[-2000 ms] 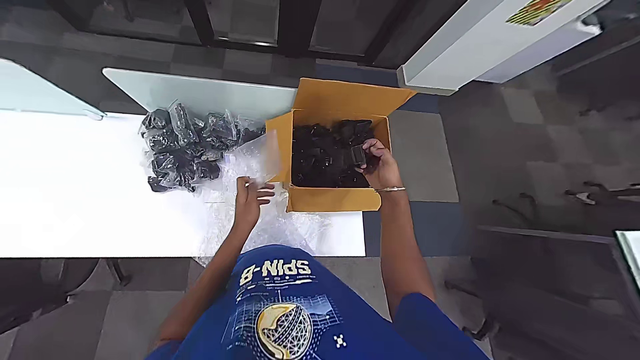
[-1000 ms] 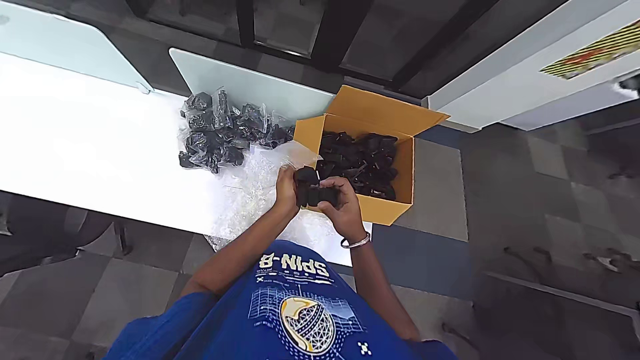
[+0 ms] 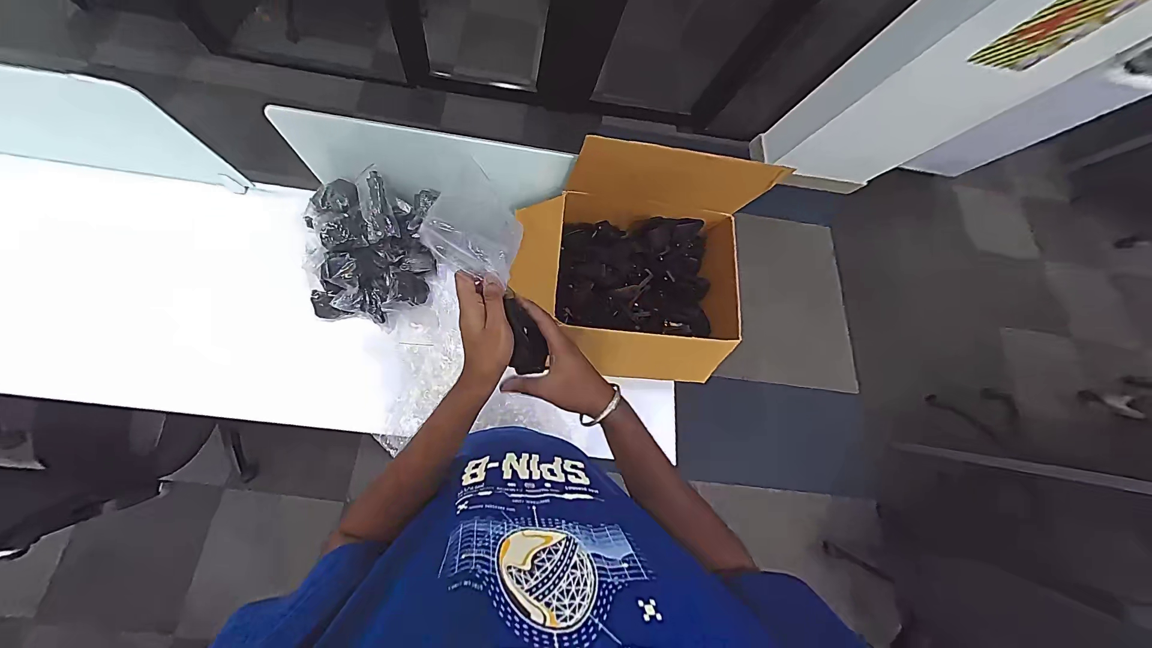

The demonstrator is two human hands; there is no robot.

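Note:
My left hand (image 3: 486,328) grips a clear plastic bag (image 3: 472,229) at its lower end. Between my two hands is a black object (image 3: 526,337), its kind hard to tell; my right hand (image 3: 571,369) curls around its right side, thumb below. Just right of my hands stands an open cardboard box (image 3: 652,355) holding several black items (image 3: 634,274). To the left, several black items in clear plastic bags (image 3: 373,247) lie in a heap on the white table (image 3: 180,306). Clear bubble wrap (image 3: 423,360) lies partly beneath my hands.
Pale upright panels (image 3: 405,153) run along the table's far edge. A dark chair (image 3: 90,468) stands at the near left. Beyond the box is a white cabinet or wall (image 3: 882,90) with a striped label. Carpet tiles (image 3: 792,306) cover the floor.
My right hand was in the box two seconds ago. Both hands then held black items in front of me; now they have a clear bag and a black object together. The view has shifted.

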